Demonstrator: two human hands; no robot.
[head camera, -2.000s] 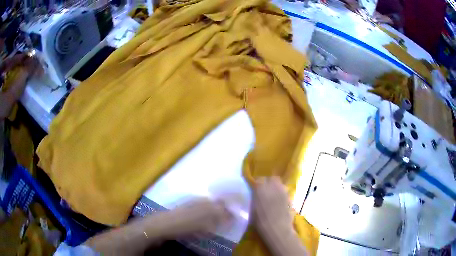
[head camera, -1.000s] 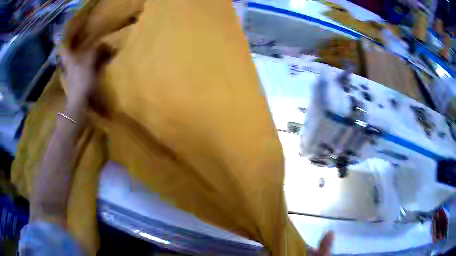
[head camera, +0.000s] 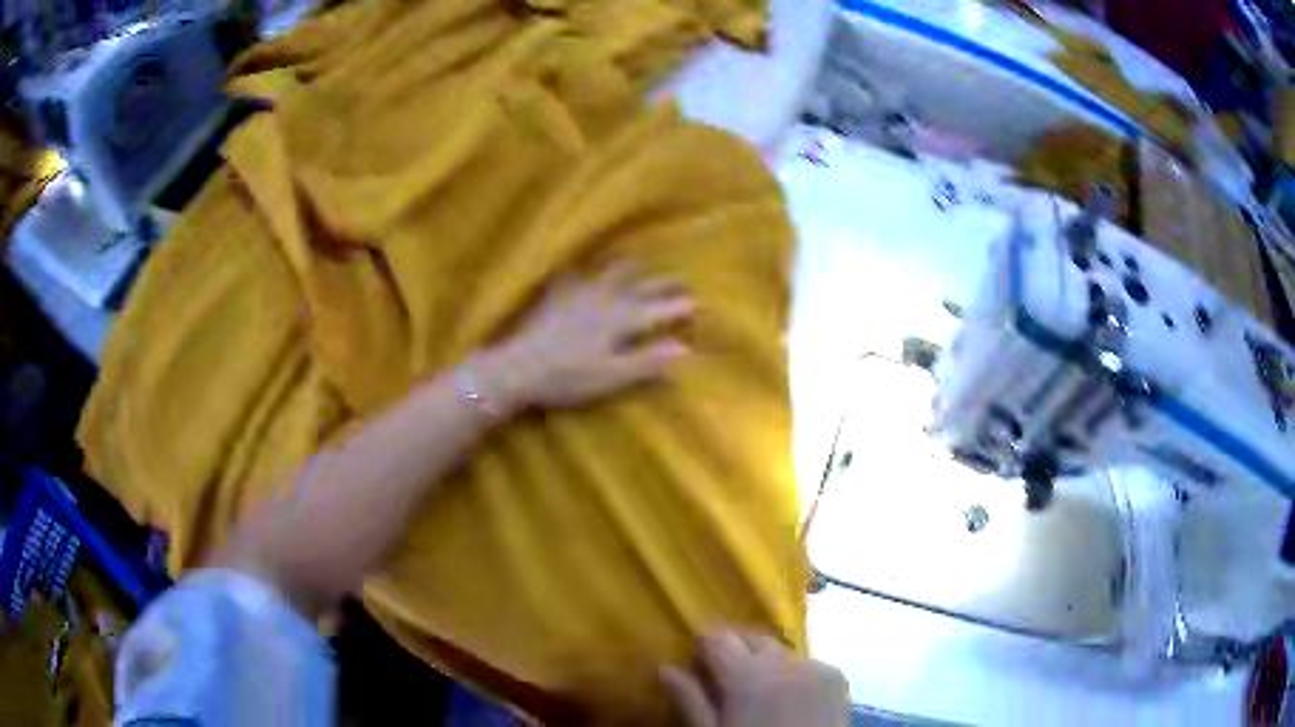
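The mustard-yellow garment piece (head camera: 469, 199) lies in soft folds over the table left of the sewing machine head (head camera: 1051, 341). My left hand (head camera: 597, 338) lies on top of the cloth near its middle, palm down with fingers spread. My right hand (head camera: 767, 685) is at the bottom of the picture, partly cut off, at the cloth's lower right edge. Its fingertips are bent on the cloth; the blur hides whether they pinch it. The cloth's right edge lies left of the pale bed plate (head camera: 980, 526), apart from the presser foot area.
A second white machine (head camera: 142, 107) stands at the upper left. A blue basket (head camera: 85, 533) with yellow pieces is at the lower left. White strips (head camera: 1148, 568) hang by the machine head. More yellow cloth (head camera: 1072, 159) lies behind the machine. The cloth hangs over the table's front edge.
The cloth, lifted and stretched a second ago, now lies folded on the table. My left hand has moved from the upper left to the cloth's middle. My right hand shows more, further left.
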